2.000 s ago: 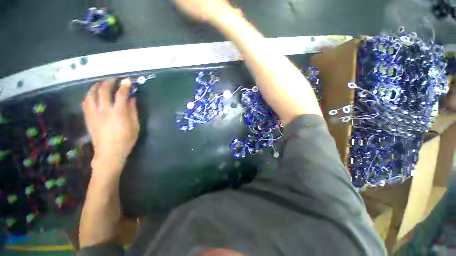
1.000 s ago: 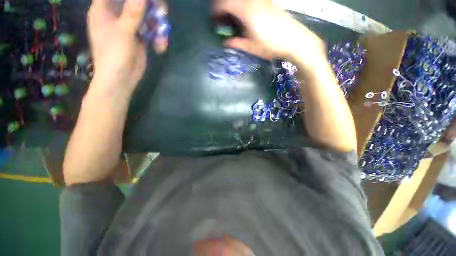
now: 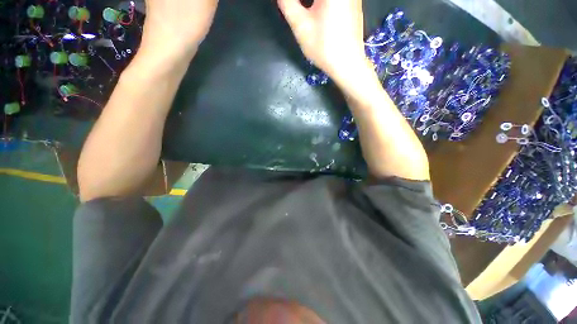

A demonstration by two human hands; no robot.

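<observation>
My left hand [image 3: 180, 16] is at the top edge of the picture, its fingers cut off. My right hand [image 3: 326, 28] is also at the top edge, partly cut off, with thumb and part of the palm showing. What either hand holds cannot be seen. A loose heap of blue wired parts [image 3: 443, 88] with pale ring ends lies right of my right forearm. Black units with green cylinders [image 3: 59, 59] and red wires lie left of my left forearm.
An open cardboard carton [image 3: 500, 133] full of blue wired parts stands at the right. The pale metal rail [image 3: 500, 19] shows at upper right. Another brown box [image 3: 180, 175] is below the worktop edge at left. The dark green worktop [image 3: 221, 120] lies between my forearms.
The view has shifted, so both hands now reach the top edge. My right arm came back from beyond the rail. The blue part seen at my left hand is out of view.
</observation>
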